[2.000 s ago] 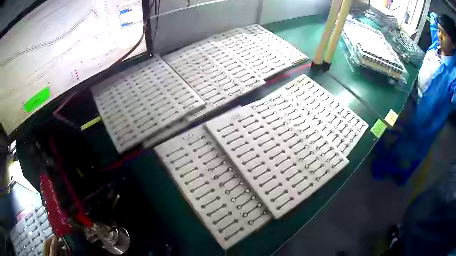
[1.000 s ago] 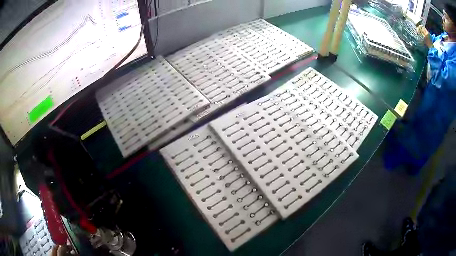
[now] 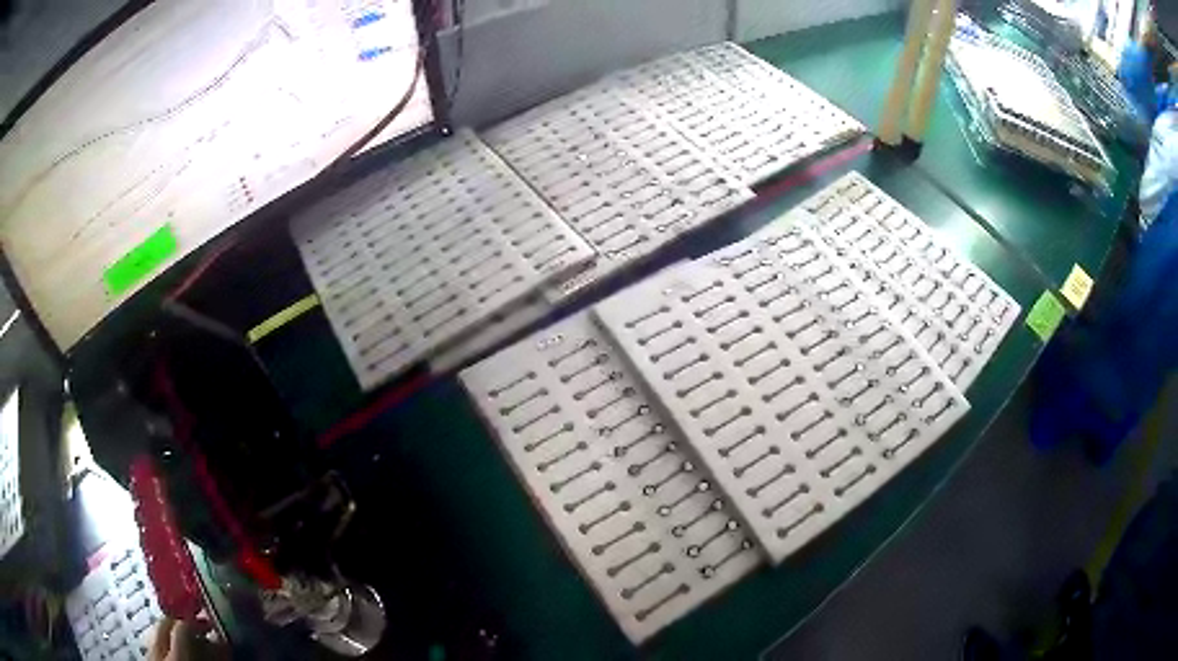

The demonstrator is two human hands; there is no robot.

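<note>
The black test fixture (image 3: 233,400) stands at the lower left, with a thick red clamp handle (image 3: 164,542) on its left side. A round silver nest (image 3: 351,620) is low at its front. Fingers of what appears to be my left hand (image 3: 184,639) show at the bottom edge, by the lower end of the red handle. The hand is small, blurred and cut off; its grip and any part in it cannot be made out. My right hand is not in view.
Pale slotted trays (image 3: 775,400) overlap on the green mat right of the fixture, with more trays (image 3: 439,258) behind them. Another tray (image 3: 116,607) lies left of the fixture. A monitor (image 3: 194,155) shows curves and a green box. A person's blue smock (image 3: 1111,362) is at right.
The view has shifted, so fixture, monitor and trays sit further right in the picture. The fingers remain by the red handle. The person at right is now more cut off.
</note>
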